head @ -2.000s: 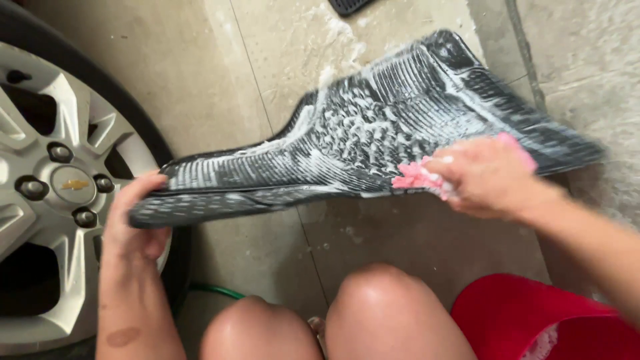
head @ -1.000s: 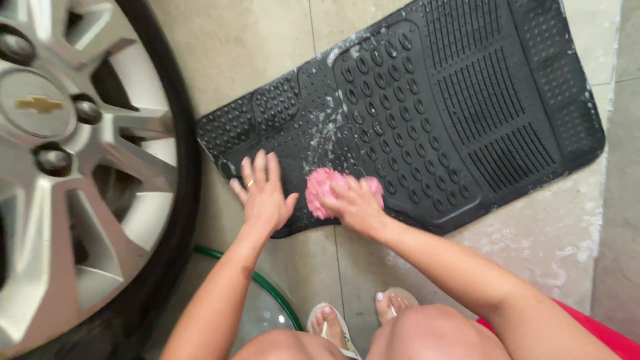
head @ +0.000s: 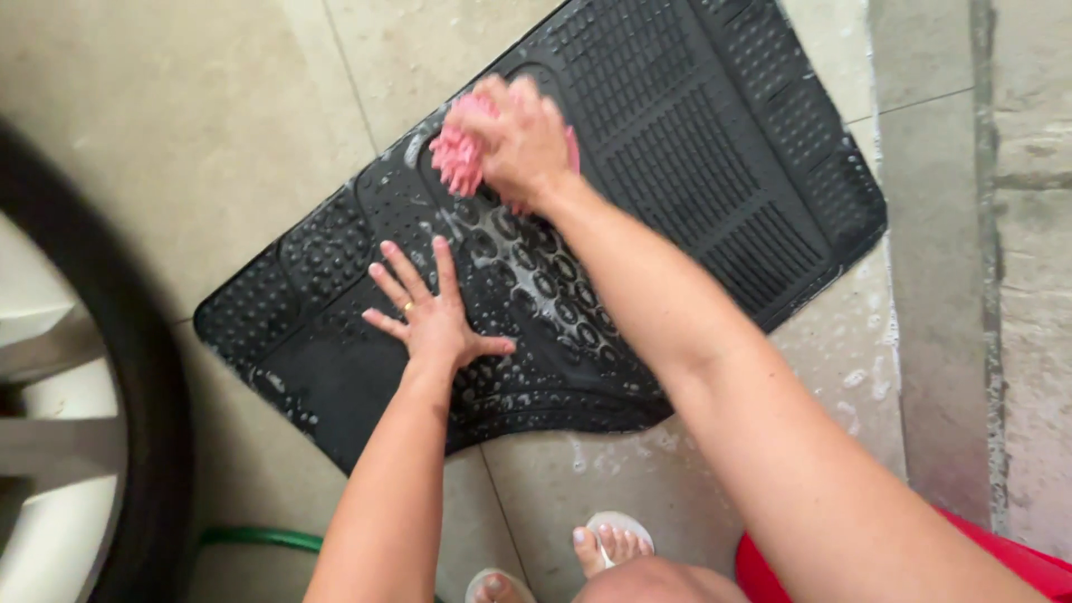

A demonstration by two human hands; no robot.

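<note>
A black rubber car floor mat (head: 670,159) lies on the tiled floor with its ribbed and studded side up, suds and drops scattered over it. My left hand (head: 437,322) presses flat on the mat's left part, fingers spread, a ring on one finger, holding nothing. Near the mat's far edge, my right hand (head: 519,138) grips a pink microfiber chenille wash mitt or sponge (head: 459,159) against the rubber. The mitt is partly hidden under the fingers, and the hand is slightly blurred. White foam lies over the oval studs between the two hands.
A car wheel with a black tire (head: 142,377) stands at the left. A green hose (head: 260,536) runs on the floor beside it. A red plastic container (head: 758,574) is at the lower right, partly behind my right arm. My feet in white flip-flops (head: 624,528) are below the mat.
The mat was held up with its foamy side showing, then lay on the floor. Since a second ago, my right hand has moved the pink mitt to the far edge, and foam has spread over the oval studs.
</note>
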